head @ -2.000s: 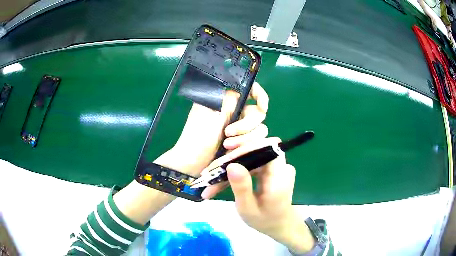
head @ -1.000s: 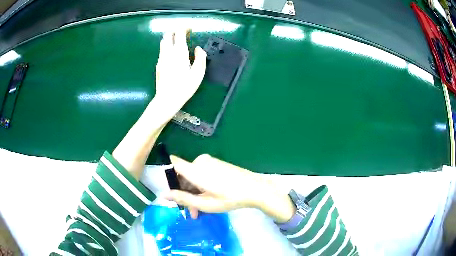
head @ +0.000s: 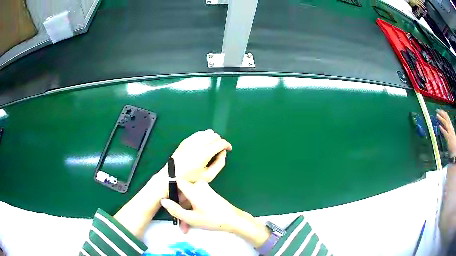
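Observation:
A phone middle frame (head: 136,129) lies on the green conveyor belt (head: 280,145), left of my hands, its dark camera end away from me and a whitish-silver patch at its near end. My left hand (head: 200,155) is over the belt with its fingers curled; I see nothing held in it. My right hand (head: 200,205), just in front of it, holds a black pen-sized tool (head: 173,192) with a white band, standing nearly upright in the picture. The tool's fine tip cannot be made out.
Blue film scraps (head: 182,249) lie on the white work surface (head: 350,225) at the bottom edge. A grey metal post (head: 240,35) stands behind the belt. A red tray (head: 425,70) holds black parts at the upper right. Another person's hand (head: 446,131) is at the right edge.
The phone middle frame, under my left hand a second ago, now lies free further left. My left hand has drawn back towards my right hand. The view has tilted up and right.

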